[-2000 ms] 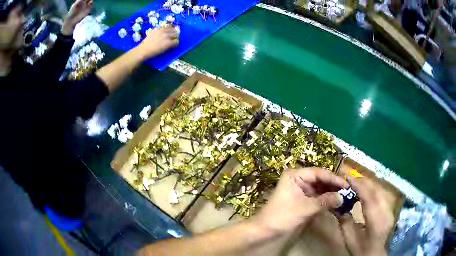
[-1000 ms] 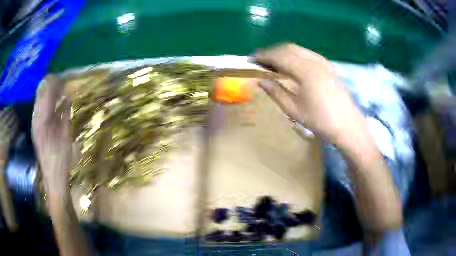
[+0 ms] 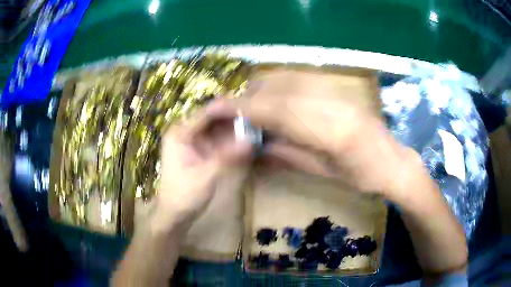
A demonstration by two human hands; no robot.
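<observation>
My left hand (image 3: 193, 160) and my right hand (image 3: 336, 137) meet over the border between the middle and right trays, both blurred. A small white housing (image 3: 242, 130) with a dark part shows between the fingertips. My left hand's fingers close on it. My right fingertips are at its right side; whether they grip it is too blurred to tell. Brass contacts (image 3: 185, 84) lie heaped in the middle tray, partly behind my left hand. Black plastic parts (image 3: 319, 238) are piled at the near end of the right tray (image 3: 382, 224).
More brass contacts (image 3: 92, 140) fill the left tray. A clear bag of white housings (image 3: 414, 101) with a white slip (image 3: 451, 154) lies right of the trays. The blue sheet (image 3: 42, 56) with white pieces is at upper left. The green conveyor belt (image 3: 235, 22) runs behind. Another person's arm is at the left edge.
One second ago my hands were apart, the left over the left side and the right over the right tray. Now they have come together. The orange piece is no longer visible.
</observation>
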